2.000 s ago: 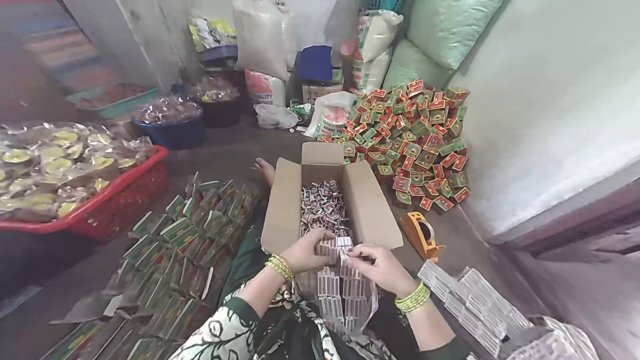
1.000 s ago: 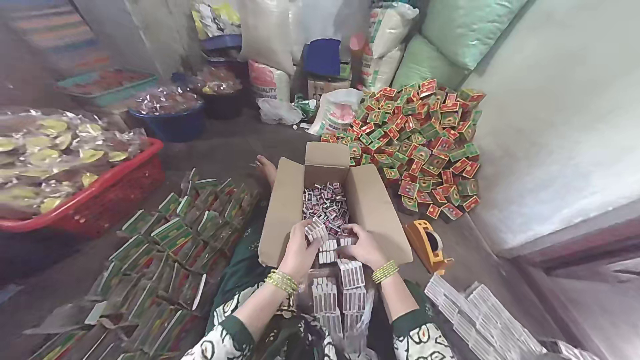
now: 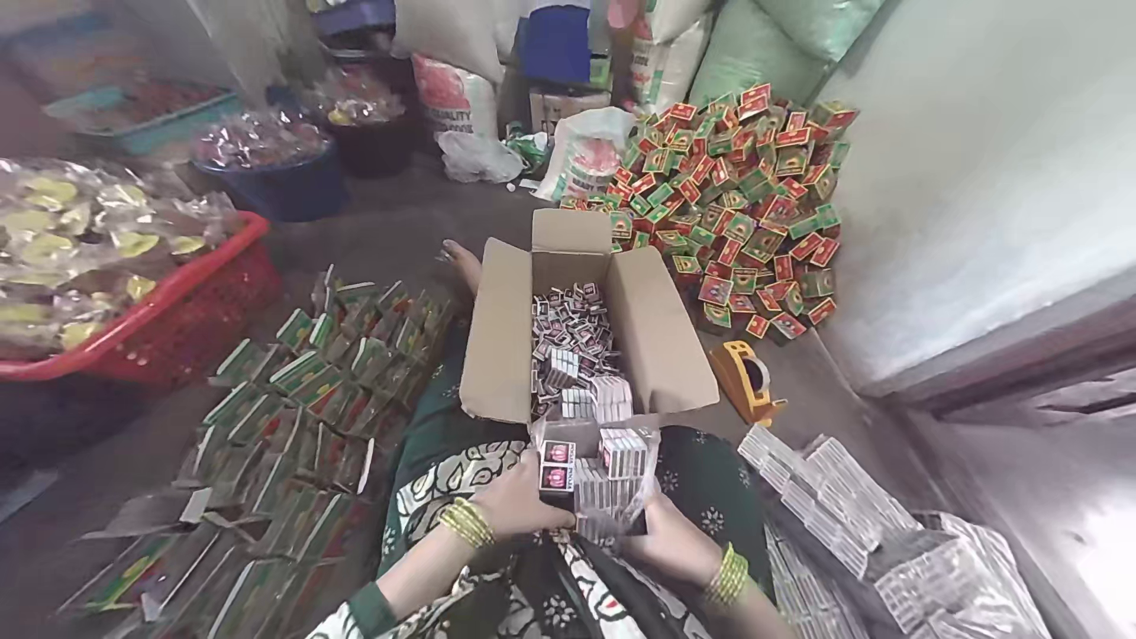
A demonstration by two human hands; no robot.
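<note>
On my lap a clear plastic bag [image 3: 612, 506] holds stacked small matchboxes. My left hand [image 3: 524, 501] grips its left side beside a matchbox pair with pink-and-black labels [image 3: 557, 466]; my right hand [image 3: 670, 537] holds the lower right side. Just beyond the bag stands an open cardboard box [image 3: 667, 355], its flaps spread. Many loose small matchboxes [image 3: 572, 333] fill it, with a few neat stacks [image 3: 596, 399] at its near end. Several wrapped matchbox packs [image 3: 825, 497] lie on the floor to the right.
A yellow tape dispenser [image 3: 744, 382] sits right of the box. Behind it rises a heap of red and green boxes [image 3: 737, 213]. Rows of green-edged packets [image 3: 293, 426] and a red basket [image 3: 177, 311] of wrapped goods are at left. Sacks [image 3: 457, 98] stand at the back.
Both hands have moved from the near end of the cardboard box down to the sides of the plastic bag on my lap. Neat matchbox stacks now lie at the box's near end.
</note>
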